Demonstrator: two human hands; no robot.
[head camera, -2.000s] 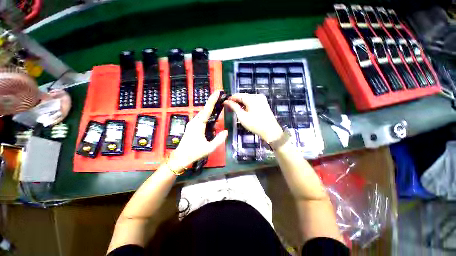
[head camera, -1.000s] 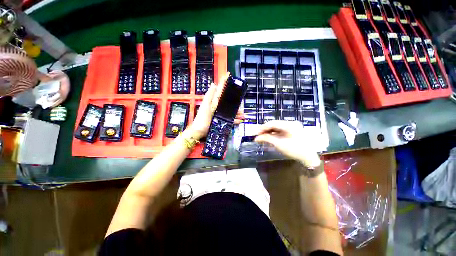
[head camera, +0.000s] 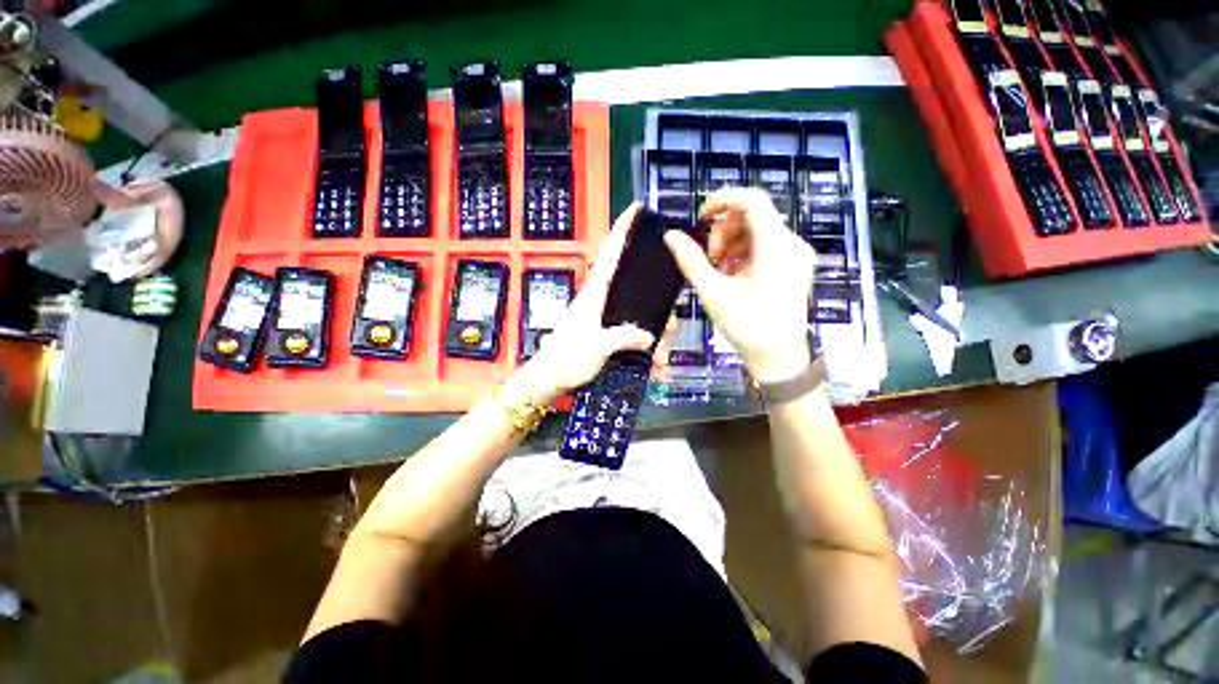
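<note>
My left hand (head camera: 579, 337) holds an open black flip phone (head camera: 610, 408) by its sides, keypad half toward me, at the front edge of the bench. My right hand (head camera: 755, 281) is at the top end of the dark screen half, with thumb and fingertips on or just over it. Whether the fingertips pinch a lens panel cannot be told. The clear lens tray (head camera: 866, 321) lies behind and right of my right hand, partly hidden by it. The red phone tray (head camera: 241, 187) lies at the left, with open phones in the back row and closed phones in the front row.
Stacked red trays (head camera: 983, 227) with open phones stand at the far right. A metal fixture (head camera: 1056, 350) and white scraps (head camera: 940, 330) lie at the right. A pink fan (head camera: 40, 181) and a white box (head camera: 104, 374) are at the left. A carton with clear film (head camera: 956, 535) is below the bench.
My right hand has moved from the lens tray up to the phone's screen half. The phone in my left hand now sits slightly lower and farther right, with the hand lower on it.
</note>
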